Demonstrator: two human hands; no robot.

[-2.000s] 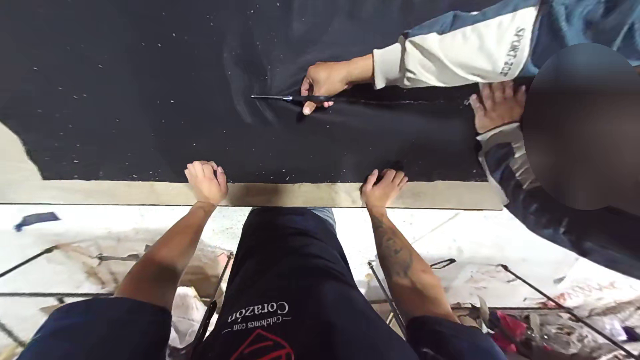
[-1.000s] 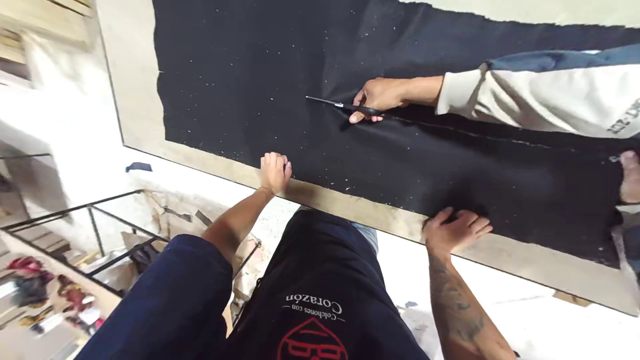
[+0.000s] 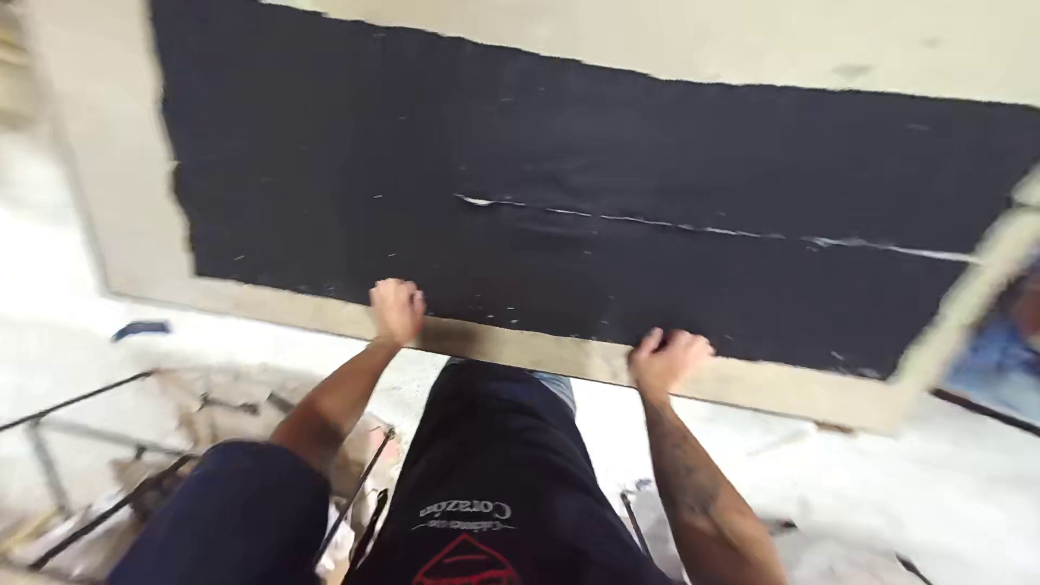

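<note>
A black fabric sheet (image 3: 585, 162) lies over a pale tabletop (image 3: 780, 394), with a long cut running from its right edge to about the middle. My left hand (image 3: 398, 309) rests on the near edge of the fabric, its fingers curled; whether it pinches the cloth cannot be told. To the right, my right hand (image 3: 670, 359) lies on the near table edge, its fingertips at the fabric's border. The thumb stands apart from the fingers, and no tool shows in either hand.
Thin metal frames (image 3: 89, 435) stand on the floor at the lower left, among scraps. A small dark blue cloth scrap (image 3: 141, 328) lies on the pale floor left of the table. Something blue shows beyond the table's right edge.
The co-worker's hand with the scissors has left the fabric and is out of view. The cut in the cloth now shows along its length. My hands remain at the near edge; the view has shifted.
</note>
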